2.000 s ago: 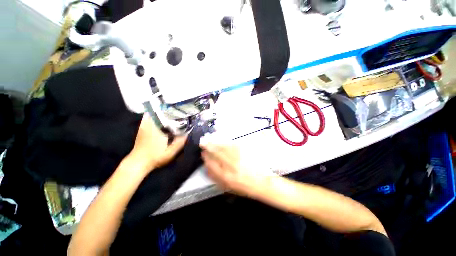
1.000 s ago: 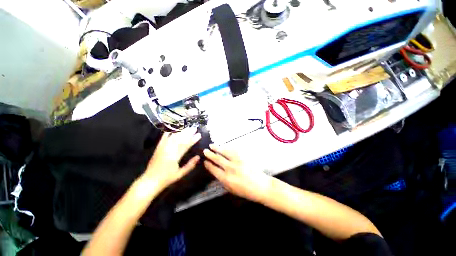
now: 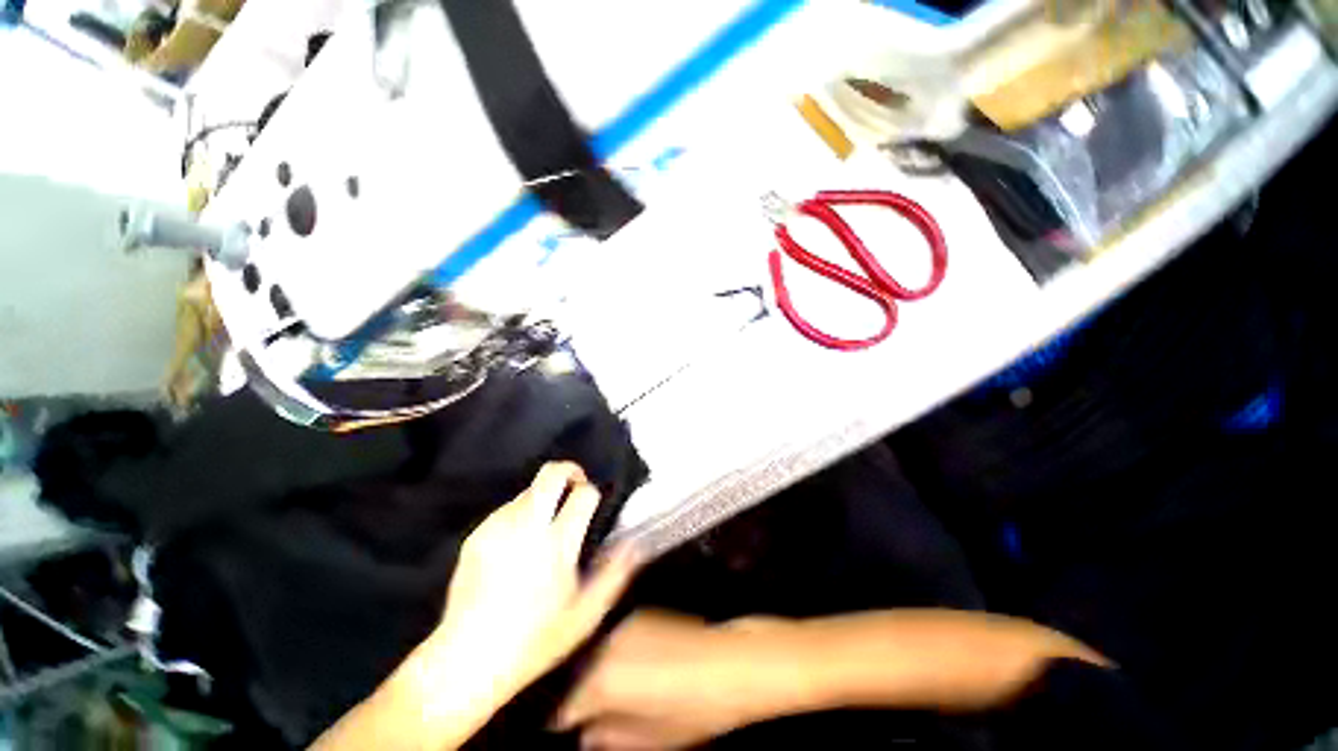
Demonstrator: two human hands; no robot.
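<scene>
The black garment piece [image 3: 338,543] lies under the sewing machine head [image 3: 426,147] and hangs over the table's front edge at the left. The presser foot and needle area [image 3: 514,345] is at the cloth's upper edge, its details blurred. My left hand [image 3: 514,587] is on the garment below the needle area, fingers bent onto the cloth, thumb apart at the table edge. My right hand [image 3: 646,682] is lower, below the table edge beside my left wrist, against dark cloth. It is blurred, and its grip is unclear.
Red-handled scissors [image 3: 858,272] lie on the white table [image 3: 690,382], right of the needle area. A dark thread runs towards them. A black strap [image 3: 536,125] hangs over the machine. A wooden strip [image 3: 1079,66] and clear plastic bag [image 3: 1115,162] are at upper right.
The view has turned and shifted. My right hand has moved from beside the needle area down below the table edge. My left hand is farther from the needle, and more cloth shows before it.
</scene>
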